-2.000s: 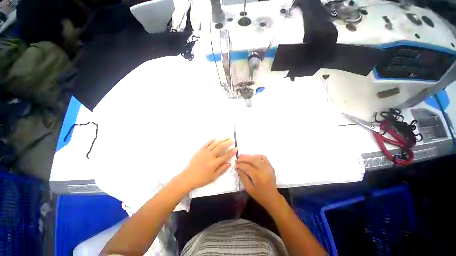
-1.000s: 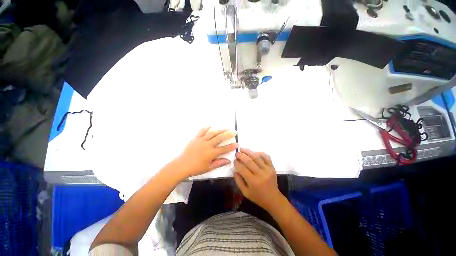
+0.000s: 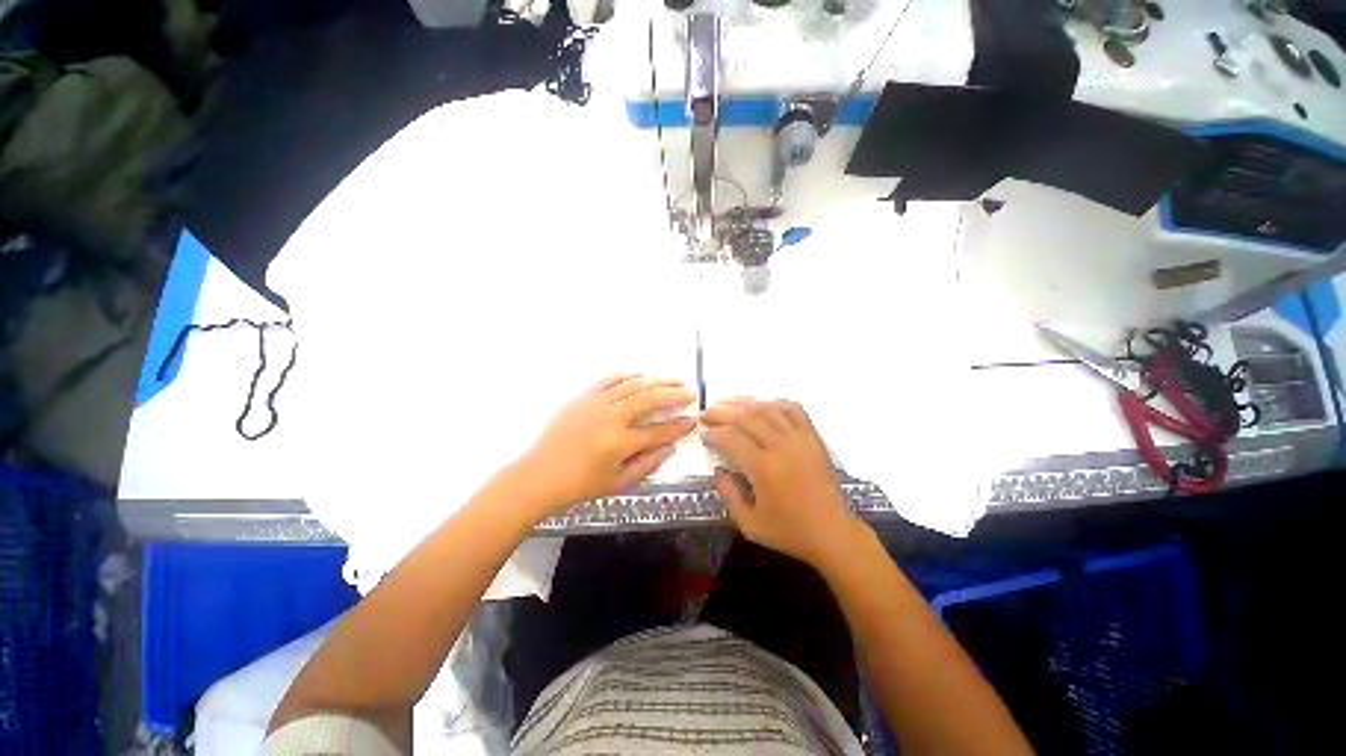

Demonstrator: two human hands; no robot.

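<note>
The white fabric panel [image 3: 487, 296] lies over the machine table and is overexposed. A black cord [image 3: 700, 362] runs straight on it from near the presser foot [image 3: 704, 244] down to my fingertips. My left hand [image 3: 605, 436] lies flat on the fabric, its fingertips at the cord's left side. My right hand [image 3: 775, 465] has thumb and fingers together at the cord's near end, pinching it there. The cord's end is hidden by the fingers.
Red-handled scissors [image 3: 1174, 428] lie at right with black cord scraps over them. The sewing machine [image 3: 871, 133] stands at the back. A loose wavy cord [image 3: 263, 387] lies at left. Black cloth [image 3: 354, 133] is at upper left. Blue crates [image 3: 222, 613] stand below the table.
The fabric has moved away from me toward the machine, baring the ruler-marked front edge. Both hands have moved forward with it. The visible stretch of cord is shorter. The loose cord at left has changed shape.
</note>
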